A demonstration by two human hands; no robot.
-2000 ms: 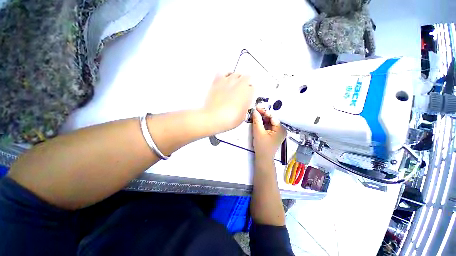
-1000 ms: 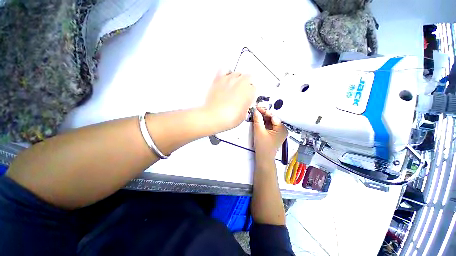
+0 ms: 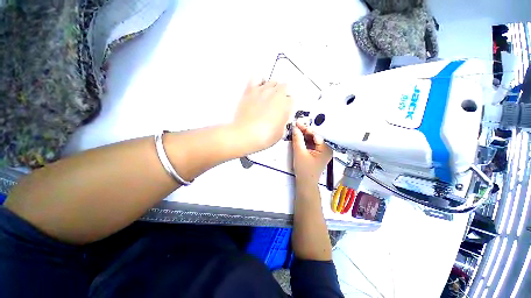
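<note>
The white sewing machine head [image 3: 402, 110] with a blue stripe lies at the right. My left hand [image 3: 262, 113], with a bangle on its wrist, is curled just left of the needle area, back of the hand up; its fingertips and anything in them are hidden. My right hand [image 3: 310, 152] has its fingertips together at the small metal parts of the needle area [image 3: 302, 118]. Whether it pinches something there is too small to tell. A black outline [image 3: 271, 168] on the white table runs around this spot.
Grey-brown fuzzy fabric [image 3: 43, 81] with a pale-backed strip [image 3: 125, 26] covers the left side. More fuzzy fabric [image 3: 396, 35] lies behind the machine. Yellow and red-orange scissors handles [image 3: 343, 199], a dark thin tool [image 3: 330, 174] and a dark red case [image 3: 368, 206] lie near the front edge.
The whole view has shifted slightly. Both hands stay at the needle area with almost no visible movement.
</note>
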